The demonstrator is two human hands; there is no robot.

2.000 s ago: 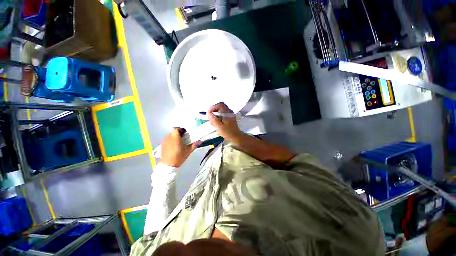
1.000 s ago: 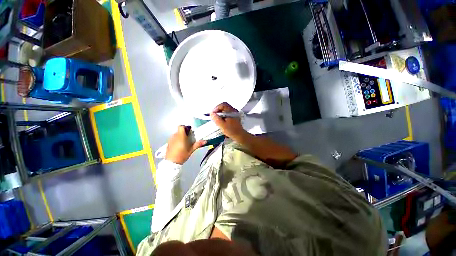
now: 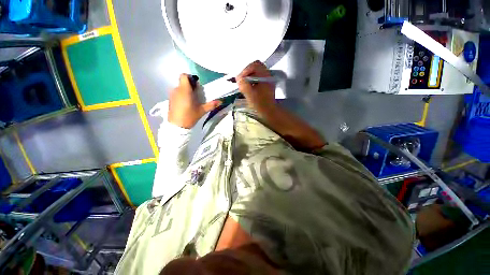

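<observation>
My right hand (image 3: 258, 88) holds a marker pen (image 3: 264, 79), its dark tip pointing left over a long white bundle (image 3: 216, 89). My left hand (image 3: 184, 103) grips the bundle and has a dark cap (image 3: 192, 81) at its fingers; a looped end of the bundle sticks out to its left. Any writing on the bundle is too blurred to read. A round white pan (image 3: 201, 37) lies just beyond my hands. White paper (image 3: 301, 67) lies to the right of my right hand.
A green tape roll (image 3: 337, 13) is on the dark green bench top (image 3: 337, 67). A white machine with a button panel (image 3: 425, 67) stands at the right, a white bar across it. A blue crate (image 3: 400, 147) is at the lower right. Metal racks (image 3: 56, 201) stand at the left.
The view has tipped down, so the pan and bench sit higher in the picture. The pen and bundle are still held; the pen tip remains near the bundle.
</observation>
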